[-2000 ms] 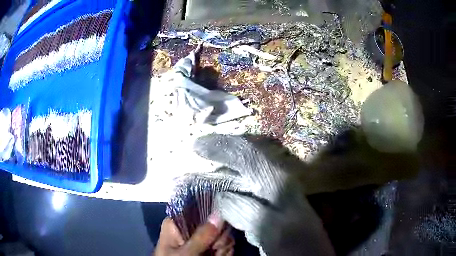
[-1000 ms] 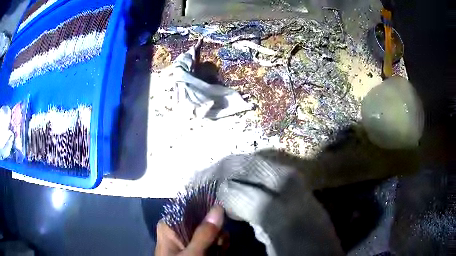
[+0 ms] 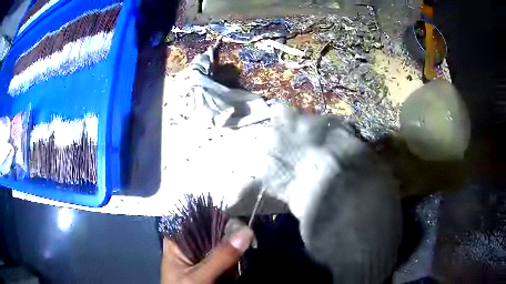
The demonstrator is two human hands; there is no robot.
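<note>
My bare left hand [image 3: 208,258] at the lower middle grips a fanned bundle of thin dark red-brown sticks [image 3: 200,227] with pale tips pointing up. My right hand [image 3: 327,177], in a pale knit glove, is blurred and stands right of and above the bundle, over the bench. One thin stick [image 3: 257,206] slants between the glove's lower edge and my left thumb. The glove's fingertips are blurred, and I cannot tell whether they hold that stick.
A blue tray [image 3: 66,105] with rows of brown-and-white sticks is at left. A crumpled white cloth [image 3: 227,105] lies on the residue-covered bench [image 3: 211,161]. A translucent bowl [image 3: 434,119] and an orange-handled tool [image 3: 429,47] across a round cup [image 3: 411,44] are at right.
The gloved right hand has moved up and right, off the bundle. The bundle shows more fully, and a single stick now stands apart from it. The left hand has shifted slightly left.
</note>
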